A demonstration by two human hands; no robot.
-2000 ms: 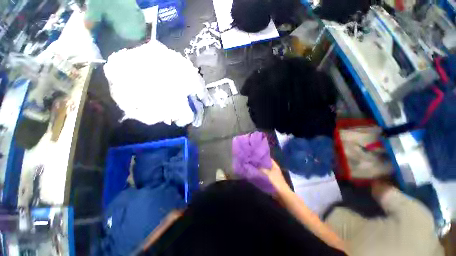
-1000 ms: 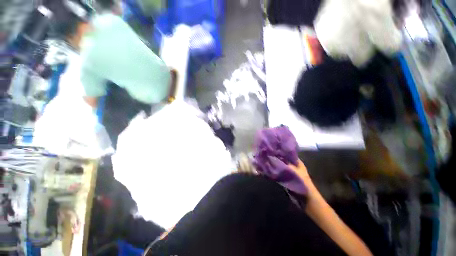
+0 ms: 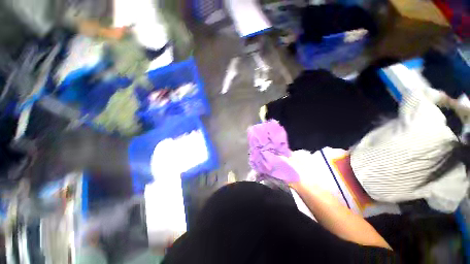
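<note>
A purple garment piece (image 3: pixel 268 149) is bunched in my right hand (image 3: pixel 294 174), in front of me a little right of the middle. My fingers are mostly hidden by the cloth, and my bare forearm runs to the lower right. My left hand is not in view; only my black clothing shows at the bottom of the picture.
Blue plastic crates (image 3: pixel 211 149) with white cloth stand on the left. A large black garment bundle (image 3: pixel 330 111) lies right of the purple cloth. A person in a striped top (image 3: pixel 407 154) is close on the right. Grey floor (image 3: pixel 221 67) runs ahead between them. The left side is blurred.
I have moved along the aisle; the large white pile and the person in light green have left their earlier places in view. The purple cloth stays in my right hand.
</note>
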